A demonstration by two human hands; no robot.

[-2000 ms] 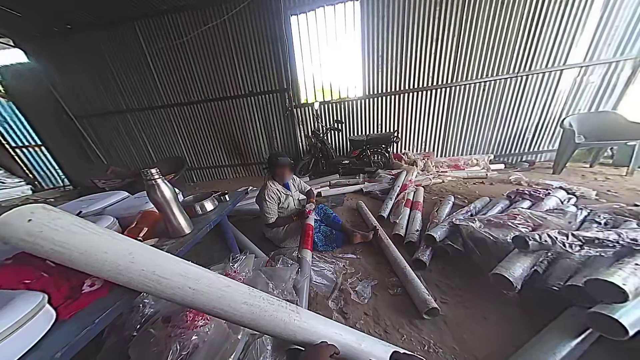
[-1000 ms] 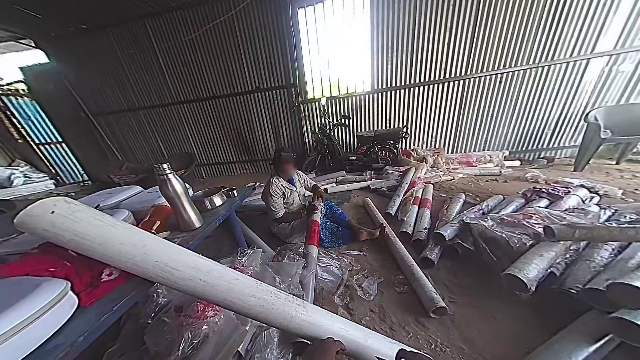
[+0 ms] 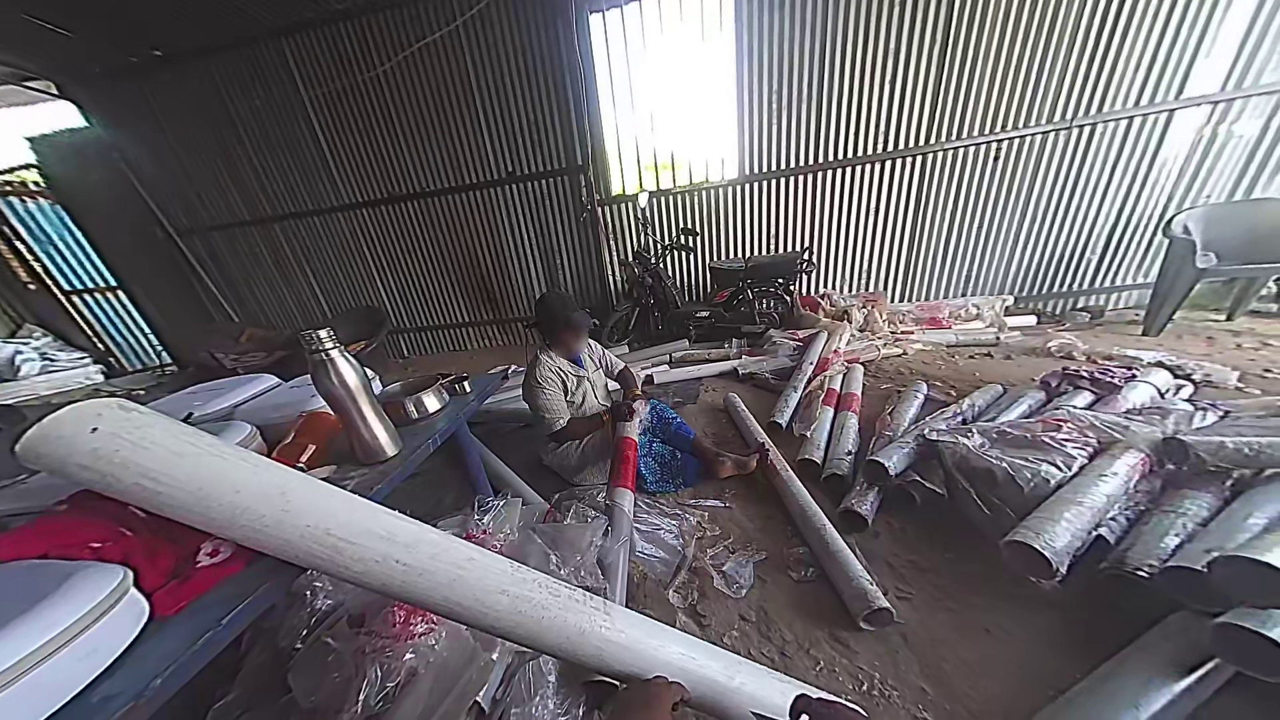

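A long, pale, scuffed pipe (image 3: 400, 540) slants across the foreground, its far end raised at the left above a blue bench. My left hand (image 3: 650, 698) is at the pipe's lower edge, at the bottom of the frame; only its curled fingers show, against the pipe. Dark fingertips, apparently of my right hand (image 3: 826, 709), lie at the pipe's near end; the rest is cut off by the frame. Beyond the pipe, a seated person (image 3: 580, 400) has both hands on the top of an upright plastic-wrapped pipe with a red band (image 3: 622, 470).
The blue bench (image 3: 420, 450) holds a steel bottle (image 3: 350, 395), a metal pot (image 3: 415, 398), white lids (image 3: 60, 620) and red cloth (image 3: 150, 550). Loose plastic wrap (image 3: 380, 650) lies below. A single pipe (image 3: 810, 510) and stacked wrapped pipes (image 3: 1080, 510) cover ground at the right; a motorbike (image 3: 740, 290) stands behind.
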